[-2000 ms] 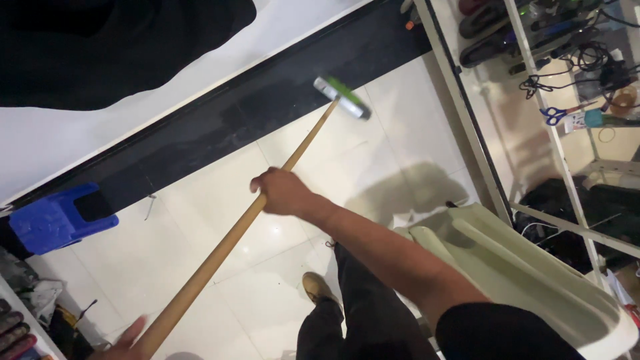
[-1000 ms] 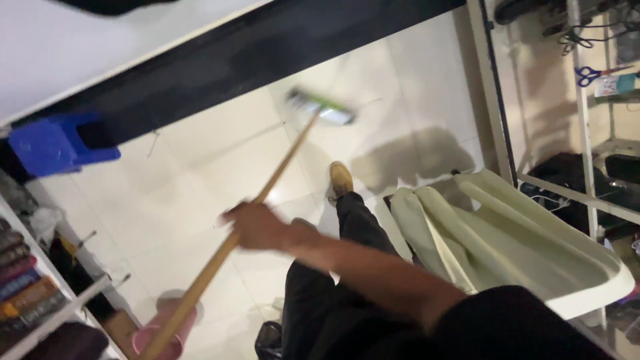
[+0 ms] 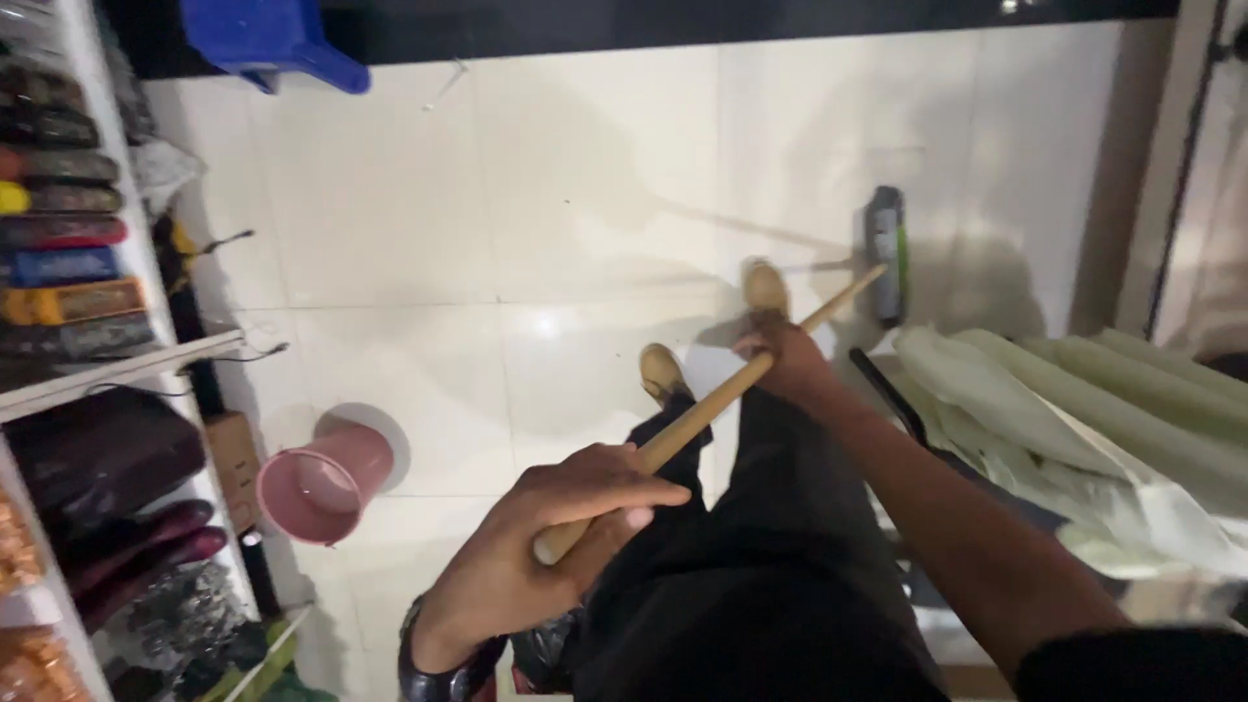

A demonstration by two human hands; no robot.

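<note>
A long wooden handle [image 3: 692, 421] slants across the view, with a dark floor broom head [image 3: 885, 255] edged in green at its far end, on the pale tiles at the right. My left hand [image 3: 585, 522], a black watch on its wrist, is around the handle near its rounded top end. Farther down the handle, my right hand [image 3: 785, 356] is closed on it. Part of the handle is hidden by my hands. Both my shoes stand on the floor between the handle and the broom head.
A pink bucket [image 3: 327, 483] sits on the floor at the left, beside white shelving [image 3: 122, 361] full of packed goods. A blue plastic stool or bin [image 3: 258, 39] is at the upper left. Pale green fabric [image 3: 1082, 419] hangs at the right. A dark base [image 3: 682, 19] runs along the top.
The broom head has moved to the right, away from the dark base, and has turned. My left hand, out of view one second ago, now shows on the handle's top end. The view has shifted.
</note>
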